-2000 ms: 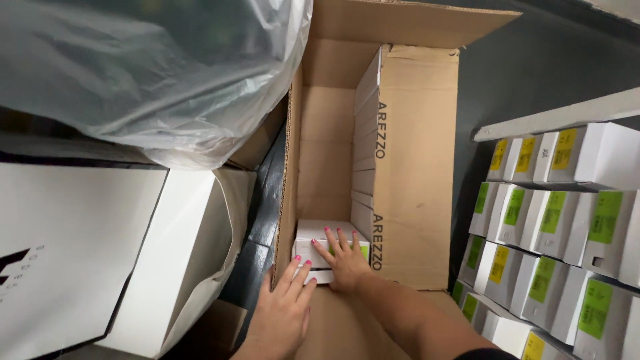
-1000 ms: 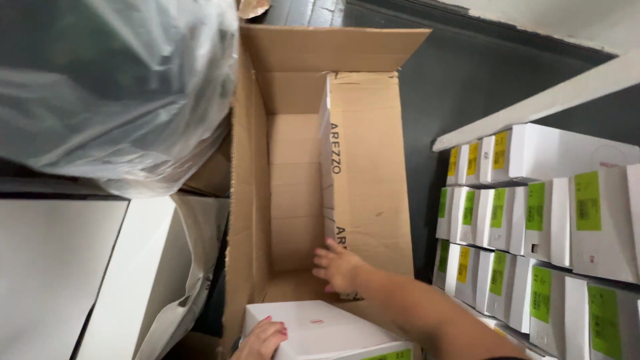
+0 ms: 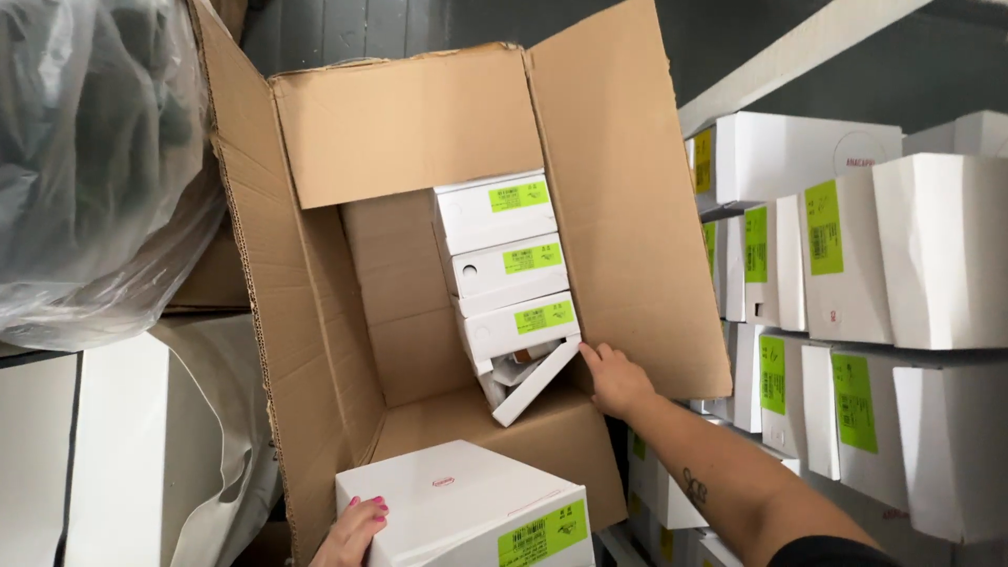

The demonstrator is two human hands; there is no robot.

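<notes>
My left hand [image 3: 358, 531] grips the left side of a white lidded shoebox [image 3: 449, 504] with a green label, at the near end of a large open cardboard carton [image 3: 402, 130]. Inside the carton, along its right side, several white shoeboxes [image 3: 504, 216] with green labels stand in a row. The nearest of them has its lid [image 3: 538, 381] tilted partly off, showing paper inside. My right hand [image 3: 618, 382] is at the upper right corner of that lid, by the carton's right flap; its fingertips touch or nearly touch the lid, and I cannot tell which.
Stacks of white shoeboxes [image 3: 846, 260] with green and yellow labels stand to the right, beside a pale rail [image 3: 787, 63]. Clear plastic wrapping [image 3: 102, 157] bulges at the upper left. Below it are a large white box [image 3: 118, 441] and a crumpled pale bag [image 3: 220, 425].
The carton's right flap, earlier folded over the row of boxes, now stands swung outward, showing the labelled box ends. My right hand is now by the tilted lid. My left hand still holds the near white box.
</notes>
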